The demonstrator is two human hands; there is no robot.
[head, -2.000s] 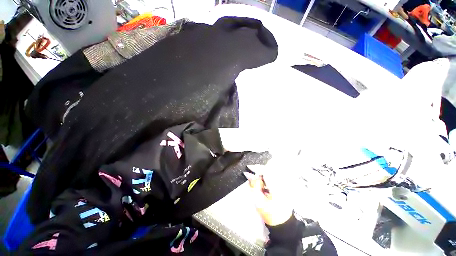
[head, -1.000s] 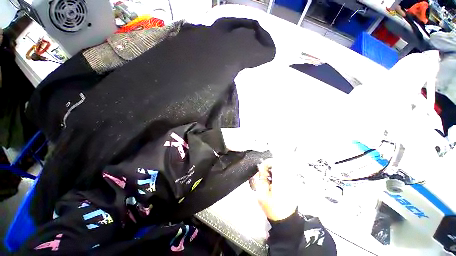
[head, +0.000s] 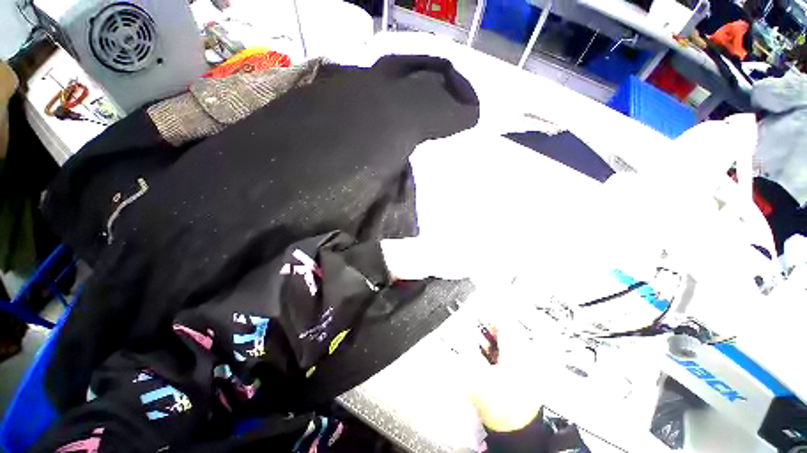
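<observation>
A large black garment piece (head: 265, 168) is spread over the white table, its lower right edge reaching the needle area. A checked beige-grey fabric (head: 221, 99) shows along its top left. My left sleeve, black with coloured letters, lies across the cloth; my left hand at its end is lost in white glare. My right hand (head: 500, 380) is overexposed, just right of the cloth's edge, with a small dark reddish thing (head: 488, 343) at its fingers; its grip is unclear. The white sewing machine with "JACK" lettering (head: 708, 379) is at the right.
A grey motor housing with a fan grille (head: 124, 35) is at the upper left, with an orange-red item (head: 252, 62) beside it. A dark triangular piece (head: 562, 152) lies at the table's far side. Blue bins (head: 653, 106) stand beyond; blue plastic (head: 31, 398) is at the lower left.
My right hand has moved down and slightly right, back from the cloth's edge. The view has shifted slightly. The black garment piece lies much as before.
</observation>
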